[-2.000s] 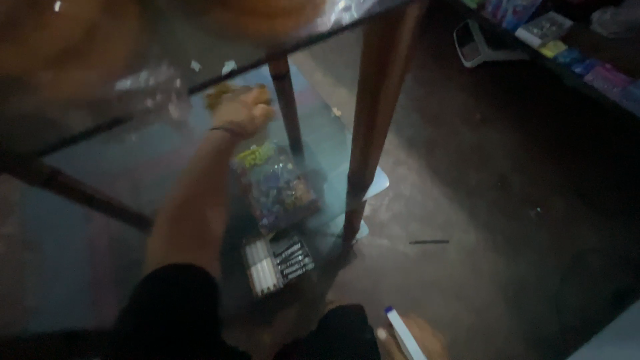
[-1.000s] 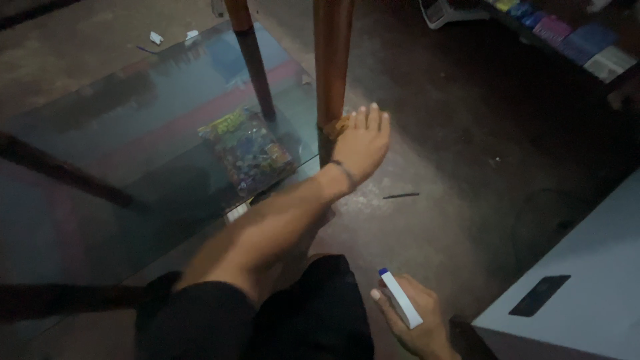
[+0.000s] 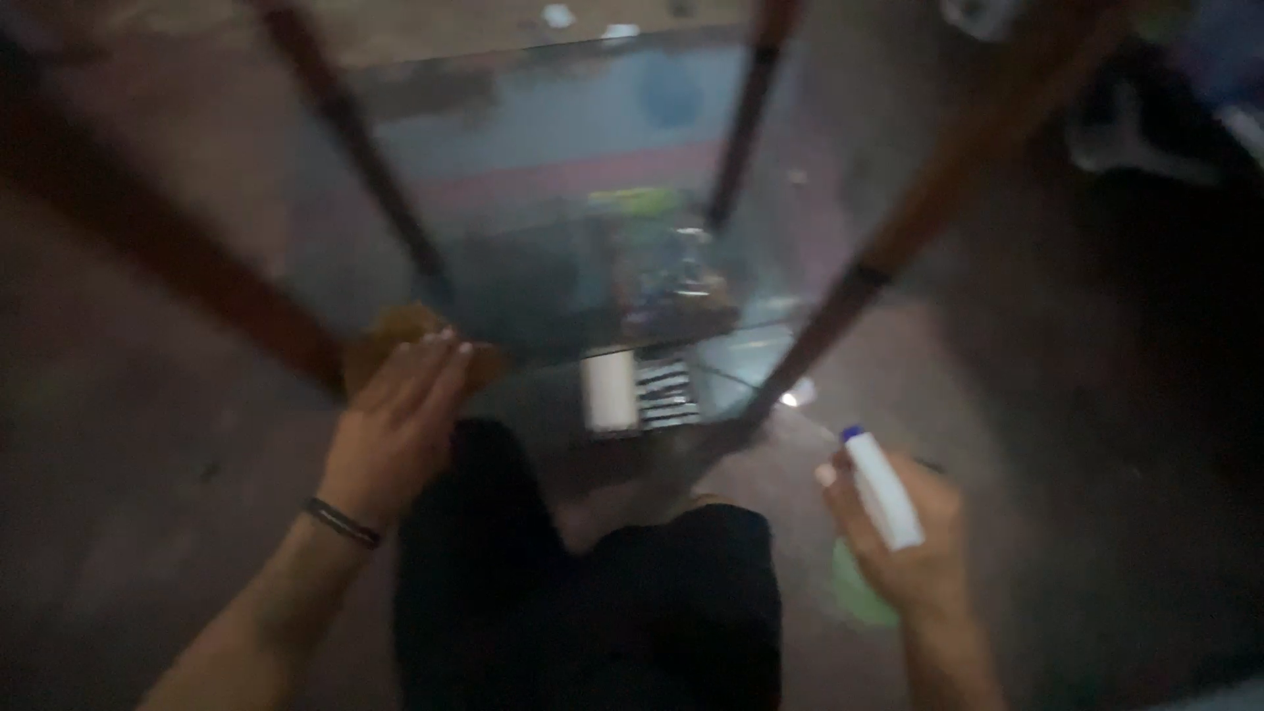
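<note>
In the head view my left hand (image 3: 395, 425) lies over a yellow-brown cloth (image 3: 400, 336), its fingers pressing it near the lower end of a dark wooden leg (image 3: 178, 247). Around that wrist is a dark band. My right hand (image 3: 908, 523) is closed round the neck of a spray bottle, whose white trigger head (image 3: 884, 494) has a blue nozzle. Part of the bottle's green body (image 3: 859, 588) shows below the hand. Between the hands is a glass shelf (image 3: 494, 286), its surface reflecting light. The picture is blurred.
Under or behind the glass sit a plastic-wrapped bundle of colourful items (image 3: 676, 281) and a box with white and black-striped contents (image 3: 612, 392). Several wooden legs slant around the shelf. My dark-clothed knees (image 3: 681, 563) are close below. White scraps (image 3: 620, 32) lie beyond.
My left hand has moved with the cloth from the right-hand wooden leg to the left one. The right hand still holds the spray bottle. The view has shifted left.
</note>
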